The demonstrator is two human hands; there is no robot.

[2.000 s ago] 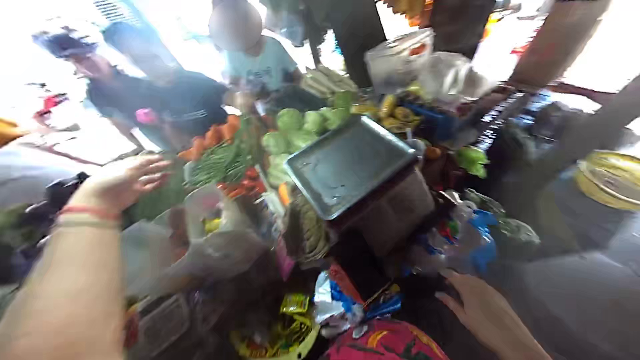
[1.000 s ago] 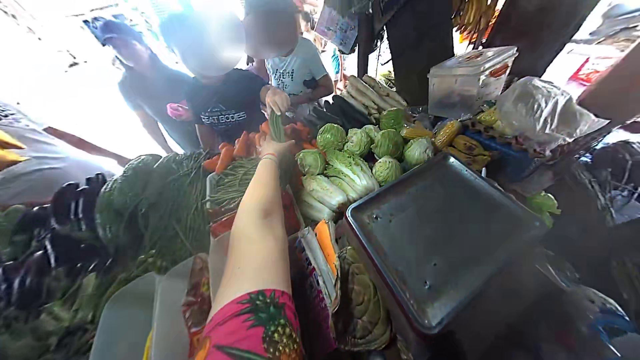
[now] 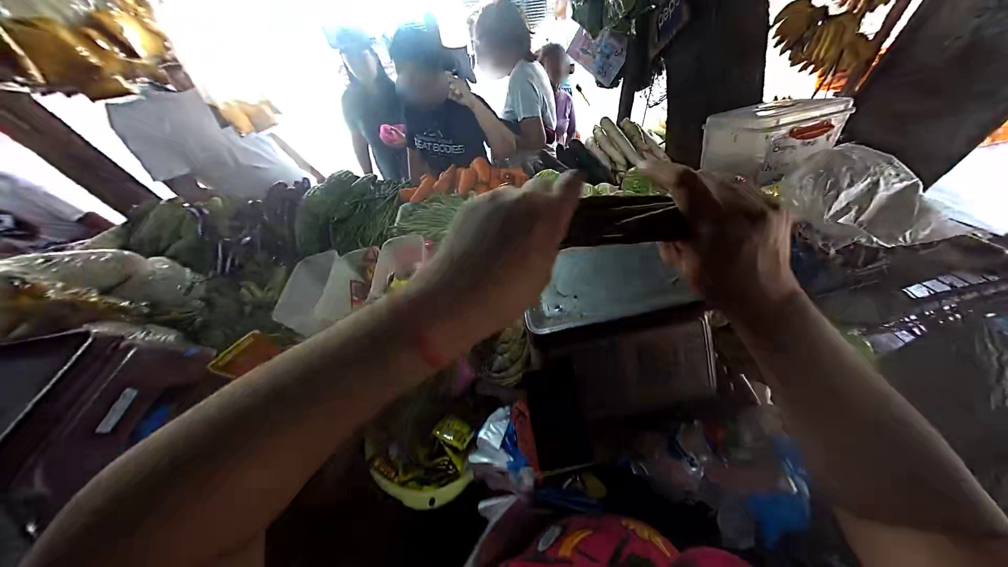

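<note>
My left hand [image 3: 504,236] and my right hand [image 3: 724,228] are raised in front of me, each closed on one end of a dark, long, slender bundle [image 3: 622,220]. Shadow and blur hide what the bundle is made of. Below it lies a shallow metal tray [image 3: 606,295] on top of a boxy base [image 3: 646,366]. Orange carrots [image 3: 465,179] and thin green beans [image 3: 433,219] lie beyond my left hand. Pale long radishes [image 3: 622,142] rest behind the bundle, with round green vegetables partly hidden by my hands.
A lidded plastic box [image 3: 772,138] and a clear plastic bag [image 3: 854,193] stand at the right. Leafy greens [image 3: 346,209] and eggplants [image 3: 276,213] fill the left. A yellow basin [image 3: 417,488] with packets sits low. Several people stand across the stall; bananas [image 3: 827,39] hang at upper right.
One second ago a single arm reached across the vegetables to a green item near another person's hand. Now both my hands are raised over the tray, gripping the dark bundle. The view has shifted.
</note>
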